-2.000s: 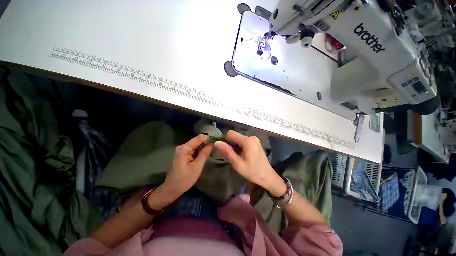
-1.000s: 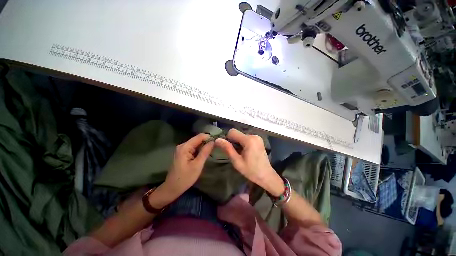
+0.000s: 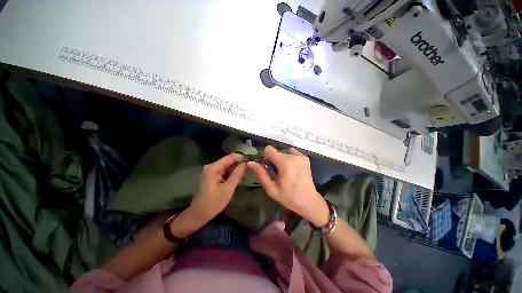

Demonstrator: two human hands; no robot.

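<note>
Olive green cloth (image 3: 157, 180) lies over my lap below the table's front edge. My left hand (image 3: 216, 182) pinches a small folded part of the cloth between thumb and fingers. My right hand (image 3: 286, 178) pinches the same part close beside it, fingertips nearly touching. Something small and dark shows between the right fingertips; I cannot tell what it is. The exact spot being worked is mostly hidden by the fingers.
The white machine table (image 3: 143, 34) has a printed ruler along its front edge. The white brother sewing machine (image 3: 412, 63) stands at upper right, its needle area lit. More green cloth (image 3: 40, 183) hangs at left. Plastic baskets (image 3: 413, 201) stand at lower right.
The right hand has shifted slightly right and its fingers have turned a little. The left hand stays nearly in place. A dark small thing now shows between the fingertips.
</note>
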